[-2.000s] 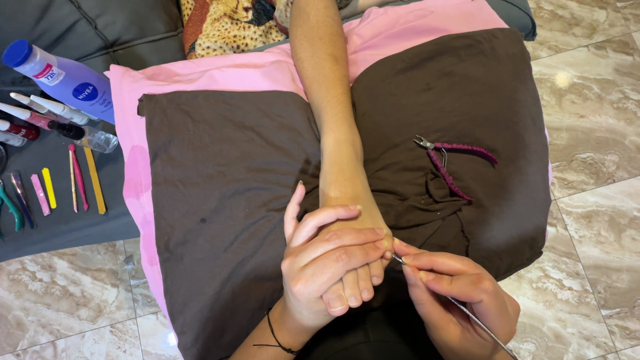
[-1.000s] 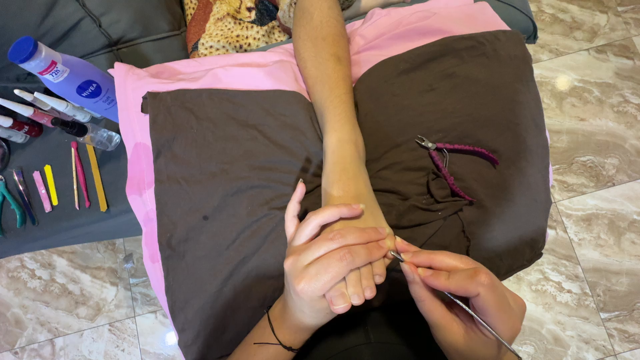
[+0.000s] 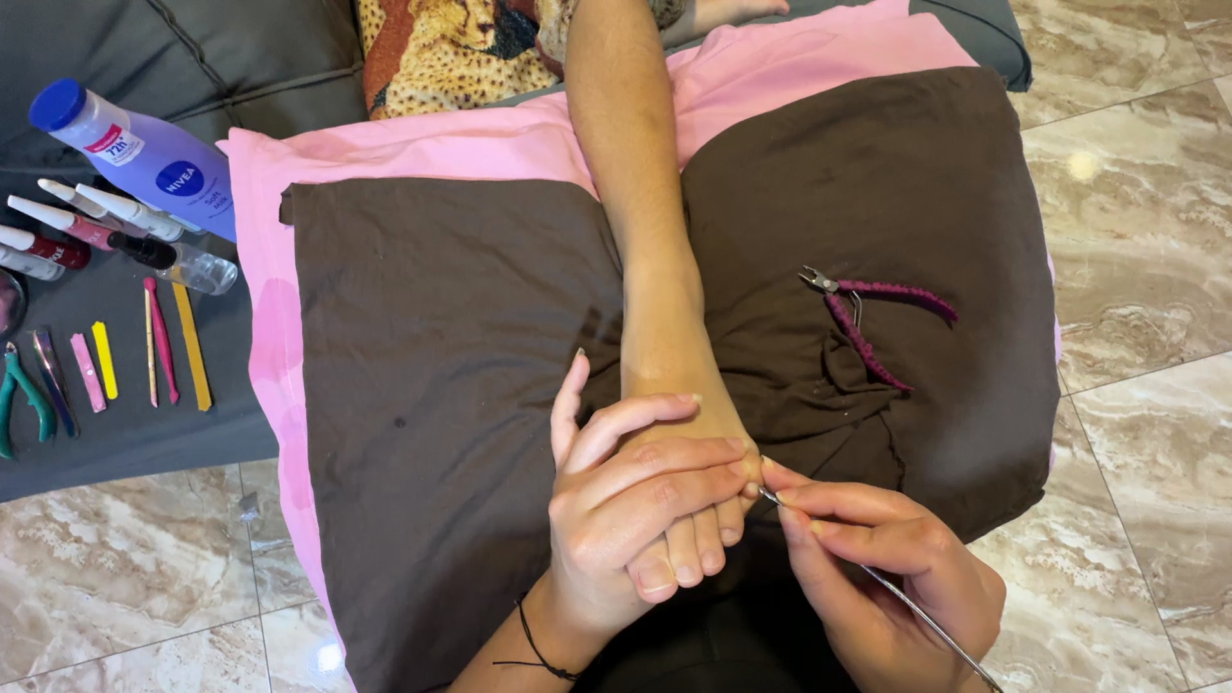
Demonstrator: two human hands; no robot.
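Observation:
Another person's bare foot [image 3: 664, 356] rests on a dark brown cloth [image 3: 433, 385] with its toes toward me. My left hand [image 3: 626, 500] lies over the toes and grips the foot, its fingers reaching to the little toe. My right hand [image 3: 885, 549] pinches a thin metal manicure tool [image 3: 914, 611], whose tip is at the little toe; whether it touches the nail cannot be told. A cuticle nipper with magenta handles [image 3: 861, 327] lies on the cloth right of the foot, its handles spread.
Under the brown cloth is a pink cloth [image 3: 265, 318]. On the dark seat at left are a lotion bottle [image 3: 154, 159], several nail polish bottles [image 3: 58, 250], small files [image 3: 192, 346], a pink stick [image 3: 162, 337] and teal-handled nippers [image 3: 24, 399]. Marble-look floor tiles [image 3: 1145, 289] show beyond.

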